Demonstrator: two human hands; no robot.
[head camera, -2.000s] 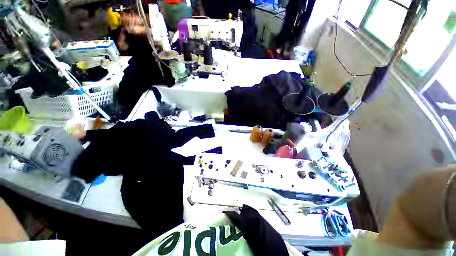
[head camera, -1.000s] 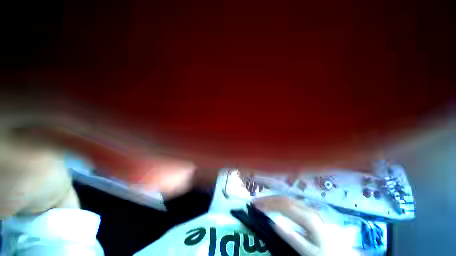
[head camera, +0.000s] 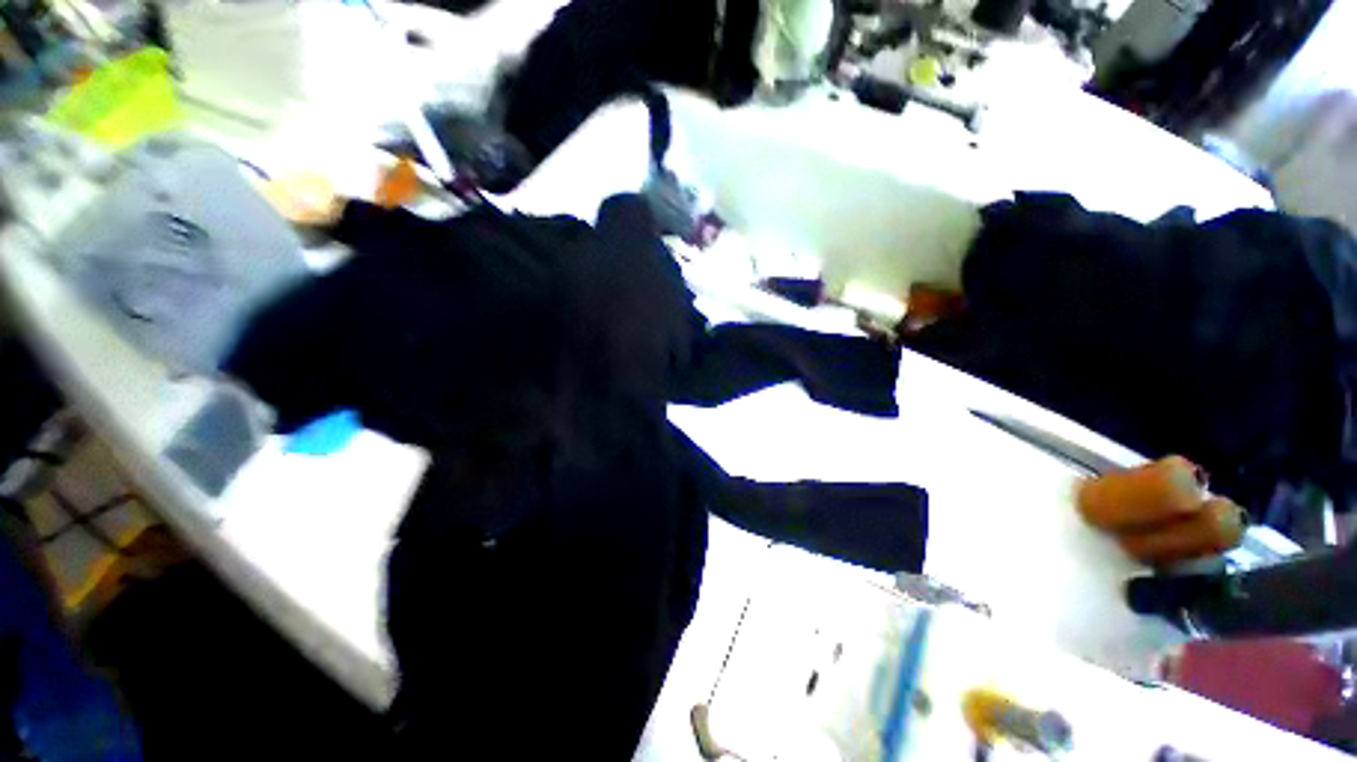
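A large black garment bundle (head camera: 551, 447) lies in a heap on the white table, left of the sewing machine, and hangs over the front edge. Two strap-like ends (head camera: 819, 521) reach right from it across the white surface. The sewing machine's white head (head camera: 804, 670) shows only in part at the bottom, blurred, with a blue stripe. Neither of my hands is in the picture. The needle area cannot be made out.
Orange-brown thread cones (head camera: 1153, 506) lie behind the machine, with a dark red cone (head camera: 1258, 685) near them. Another dark cloth heap (head camera: 1176, 328) is at the right. A grey motor-like housing (head camera: 186, 261) and a light blue piece (head camera: 325, 433) are at the left.
The view has swung left and closer to the black bundle. The dark red blur that covered the view is gone. My hands and the white cloth with green letters have left the picture.
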